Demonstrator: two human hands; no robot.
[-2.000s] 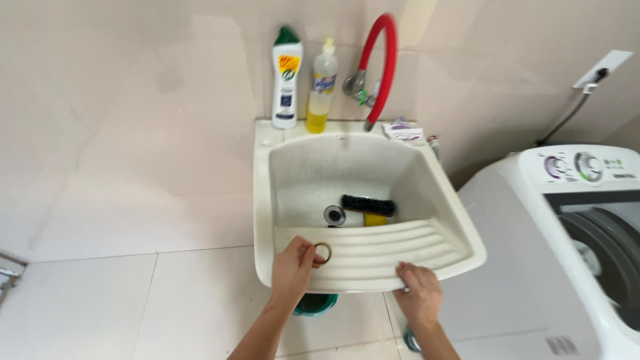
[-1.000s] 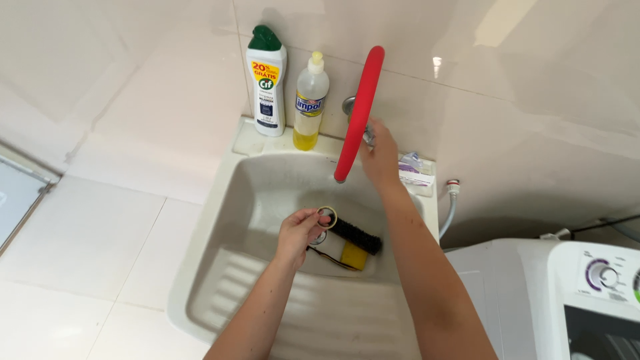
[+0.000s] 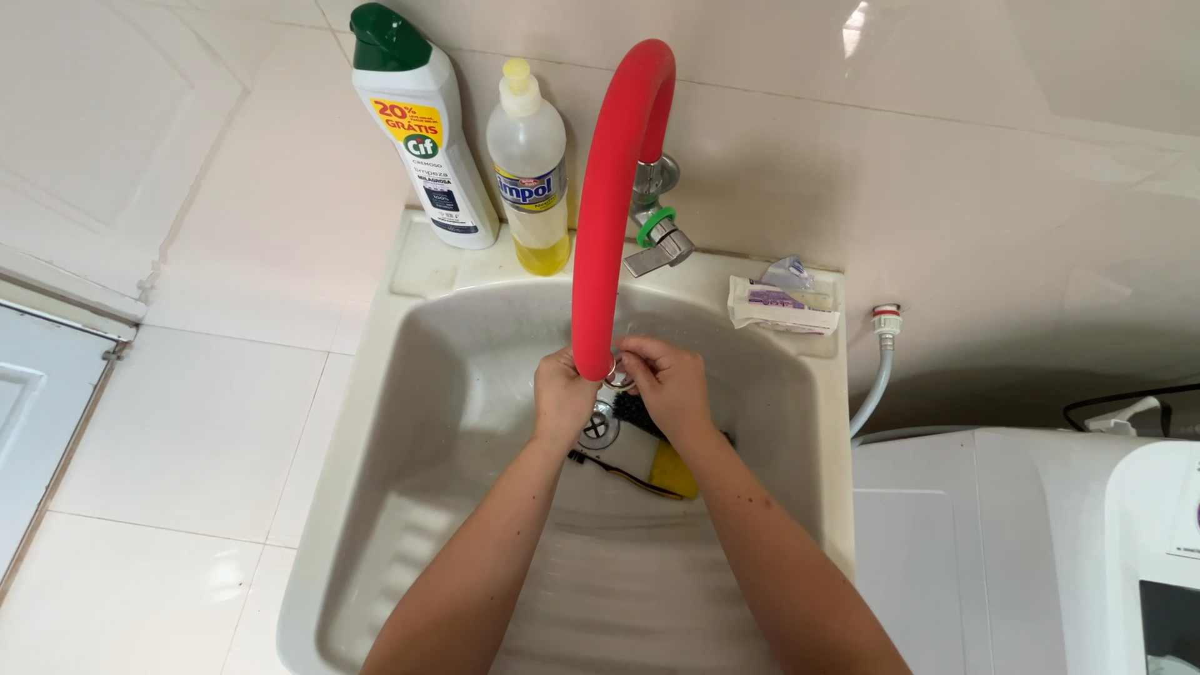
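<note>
Both my hands meet under the mouth of a red flexible faucet spout (image 3: pixel 600 234), over a white laundry sink (image 3: pixel 834 450). A metal ring (image 3: pixel 619 375) is between them. My right hand (image 3: pixel 667 380) pinches the ring's right side. My left hand (image 3: pixel 564 394) touches its left side, its fingertips partly hidden by the spout. Below lie the drain (image 3: pixel 598 427), a black-bristled brush (image 3: pixel 636 410), a toothbrush (image 3: pixel 628 476) and a yellow sponge (image 3: pixel 675 471). The faucet's lever handle (image 3: pixel 661 254) is behind the spout.
A Cif cleaner bottle (image 3: pixel 427 141) and a Limpol detergent bottle (image 3: pixel 528 178) stand on the sink's back ledge at left. A crumpled wrapper (image 3: pixel 783 302) lies on the ledge at right. A hose (image 3: pixel 879 375) and a washing machine (image 3: pixel 984 525) are on the right.
My right hand has come down from the faucet handle to the ring, which only my left hand held before. Both hands are now below the spout.
</note>
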